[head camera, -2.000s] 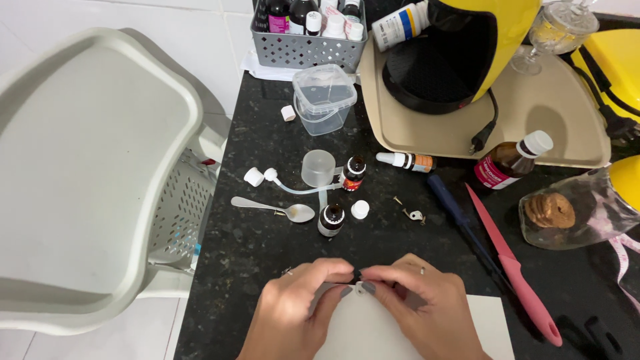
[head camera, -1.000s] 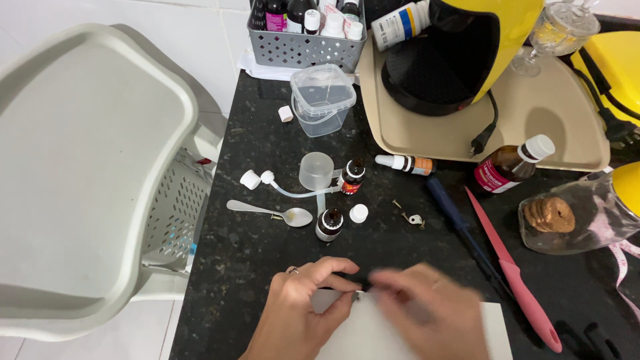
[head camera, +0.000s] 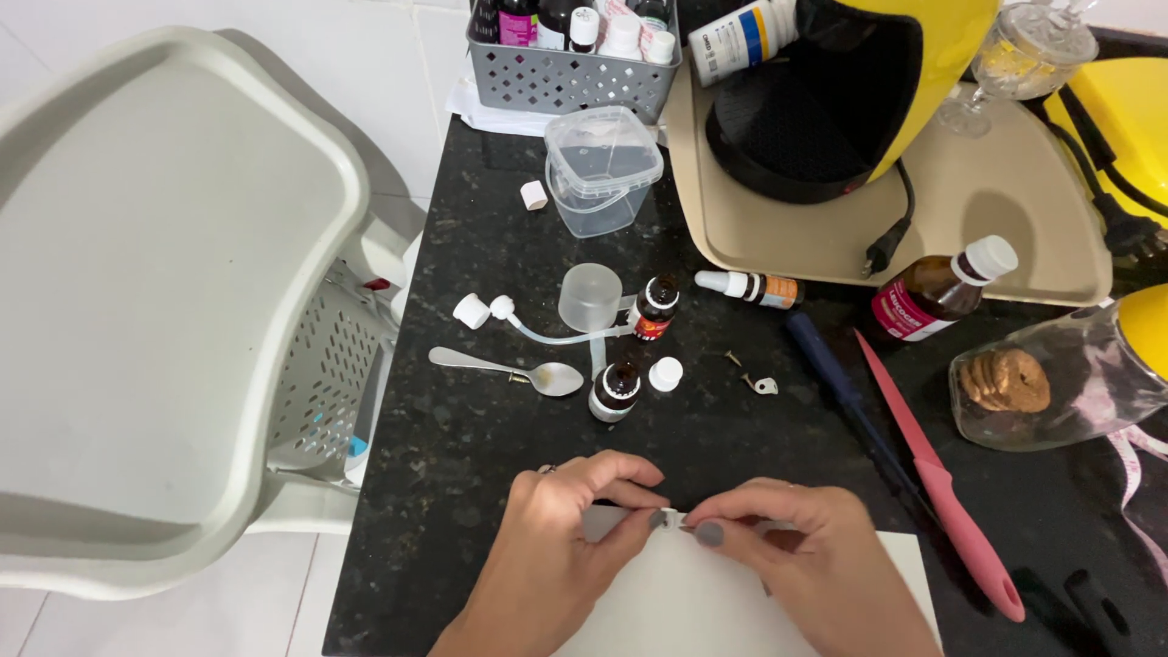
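Fingertips of my left hand pinch a small white fitting at the top edge of a white flat panel. Thumb and forefinger of my right hand are closed on a tiny thing against that fitting; it is too small to name. Beyond my hands lie small screws and a little white bracket. A navy-handled tool and a pink knife lie to the right of them.
Uncapped brown bottles, a spoon, a plastic cup and a lidded clear tub stand ahead. A beige tray holds a yellow coffee machine. A high-chair tray is at left.
My right hand, blurred and a little apart from the left one second ago, is now close beside my left fingertips at the white fitting, which shows more plainly.
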